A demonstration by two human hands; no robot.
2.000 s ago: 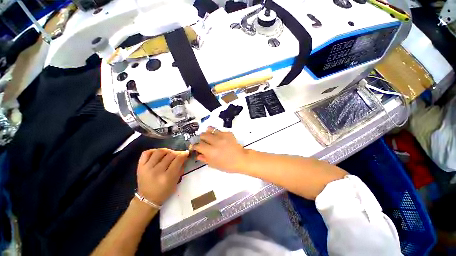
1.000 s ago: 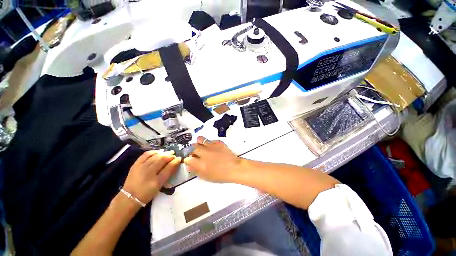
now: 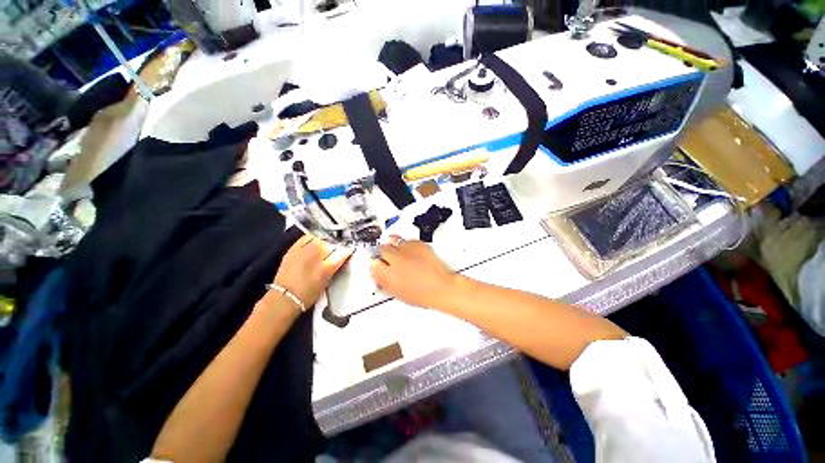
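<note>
The black garment panel [image 3: 190, 298] lies left of the needle and hangs over the table edge. My left hand [image 3: 310, 269] is at its right edge, fingertips together on the cloth by the presser foot [image 3: 366, 237]. My right hand [image 3: 412, 271] is just right of the foot, fingers bent and fingertips down; what is under them is hidden. The white sewing machine [image 3: 452, 118] stands behind both hands, with black strips [image 3: 378, 149] draped over its head.
Right of the needle lie a black knotted scrap [image 3: 432, 221] and dark labels [image 3: 488, 205]. A phone in a clear pouch [image 3: 624, 224] lies further right. A brown patch [image 3: 382, 356] is near the front edge. A blue crate [image 3: 724, 362] stands below right.
The view has shifted, so machine and table sit further right. The black panel has moved away from the table front near my left hand, baring more white surface. Both hands stay close to the foot.
</note>
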